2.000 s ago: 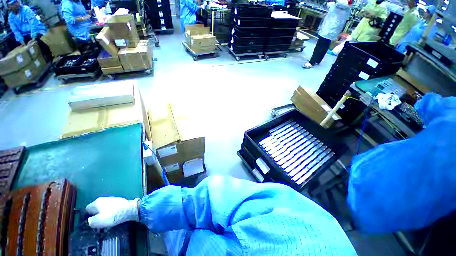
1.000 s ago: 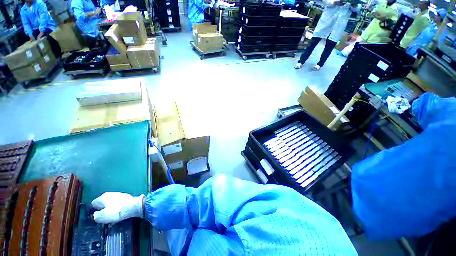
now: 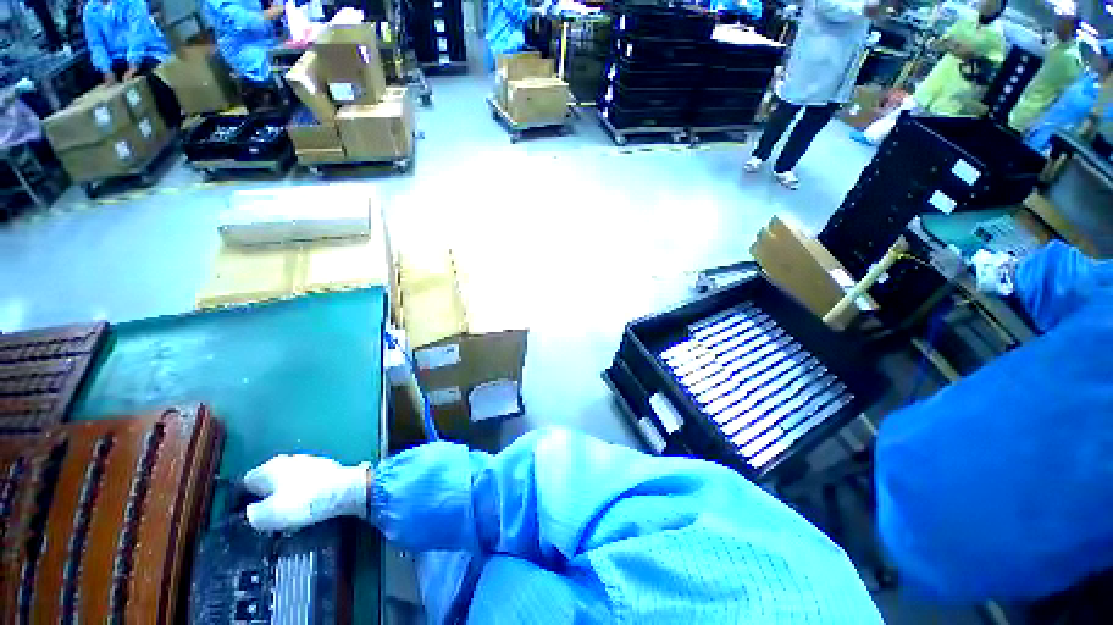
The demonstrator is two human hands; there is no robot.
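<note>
My right hand [image 3: 305, 492], in a white glove, is at the lower left over the far end of a black assembly fixture [image 3: 226, 574]. Its fingers are curled; whether they grip anything is hidden. A silver ribbed heatsink [image 3: 294, 588] lies in the fixture just below the hand, cut off by the bottom edge. Small black parts, probably transistors [image 3: 249, 592], sit beside it. My left hand is not in view.
Orange-brown boards with dark part rows [image 3: 116, 513] stand left of the fixture on a green mat [image 3: 269, 379]. Cartons [image 3: 470, 366] stand beyond the bench edge. A black crate [image 3: 635, 391] holds silver bars. Another person's blue sleeve [image 3: 1001, 452] is at right.
The whole view has shifted, so the bench and crate appear farther right. My right hand stays at the fixture's far end. The neighbouring person's gloved hand has come into view at right.
</note>
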